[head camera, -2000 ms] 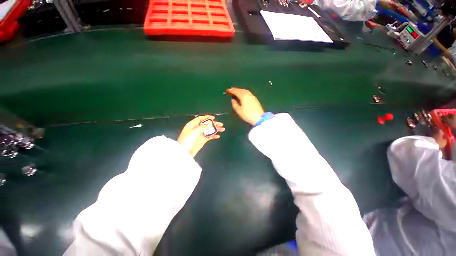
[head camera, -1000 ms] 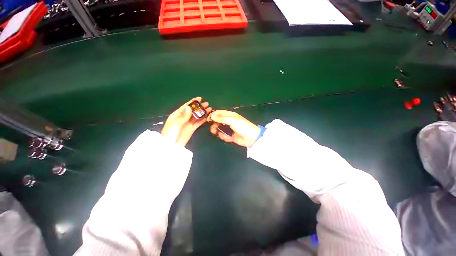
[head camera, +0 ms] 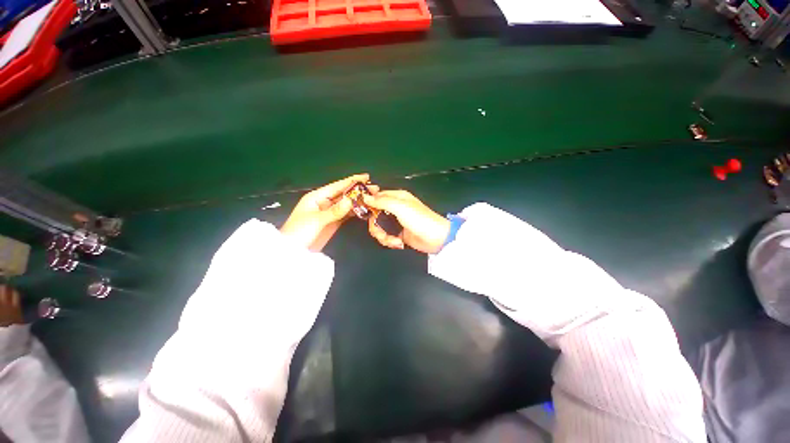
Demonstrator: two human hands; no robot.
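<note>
A small dark and silver unit (head camera: 360, 201), possibly a watch case, is held between my two hands above the green bench. My left hand (head camera: 322, 212) grips it from the left, fingertips around its edge. My right hand (head camera: 409, 220), with a blue band (head camera: 455, 232) at the wrist, has its thumb and forefinger at the unit's right side. A dark piece (head camera: 388, 225) shows within the curled fingers of my right hand; what it is I cannot tell. The fingers hide much of the unit.
Silver pieces (head camera: 65, 251) lie at left near a metal post. A red tray (head camera: 351, 35) and a black tray with white paper (head camera: 554, 12) stand at the far side. Red pieces (head camera: 726, 169) lie at right. A neighbour's hand (head camera: 10, 304) is at left, another's sleeve (head camera: 773, 264) at right.
Two seconds ago my right hand was apart, farther out over the bench; it came back to the unit in my left hand. Since then the unit has tilted and both hands have closed around it.
</note>
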